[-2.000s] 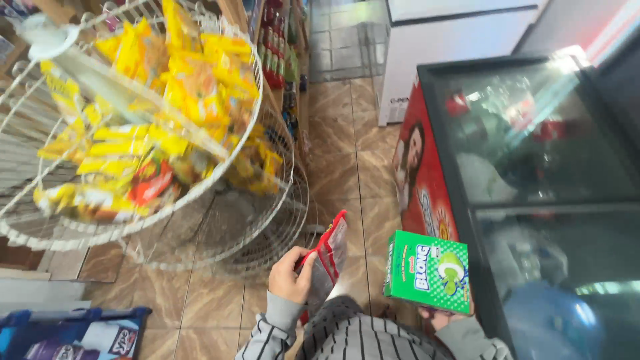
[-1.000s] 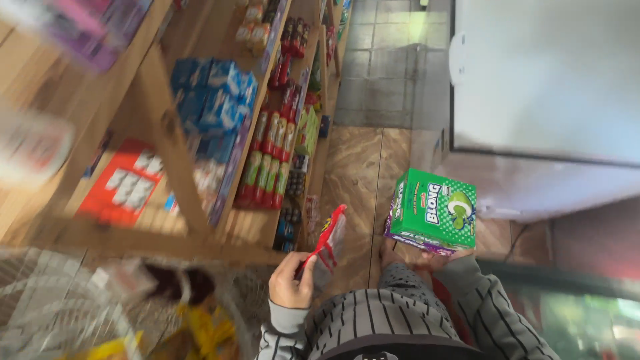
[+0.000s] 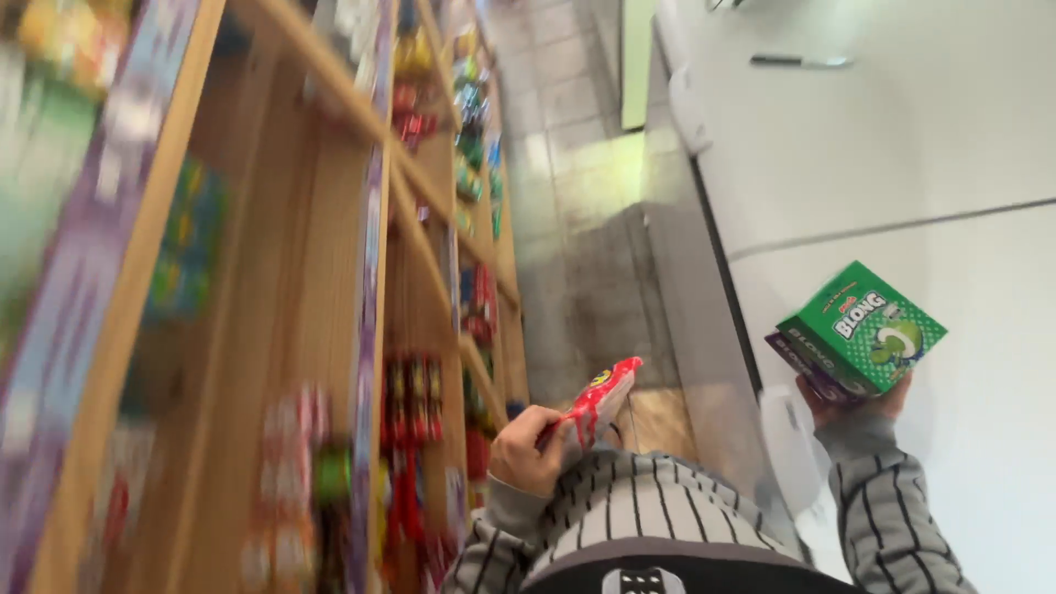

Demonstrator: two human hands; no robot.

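Note:
My left hand (image 3: 528, 450) grips one end of a red and clear plastic candy packet (image 3: 602, 400), which points up and to the right over the floor. My right hand (image 3: 858, 404) supports from below a green Blong box (image 3: 874, 330), with a purple box (image 3: 804, 367) under it. Most of the right palm and several fingers are hidden beneath the boxes. Both boxes are tilted, above the white top of a chest freezer.
Wooden shelves (image 3: 289, 247) with packaged goods line the left side, blurred. The white freezer lid (image 3: 866, 148) fills the right, with a pen-like object (image 3: 796, 62) on it. A tiled aisle floor (image 3: 569, 190) runs between them.
The view has moved from the wire rack and glass-topped freezer to the shelves and white freezer. My right hand, with the boxes, is now farther right; both hands keep hold of their items.

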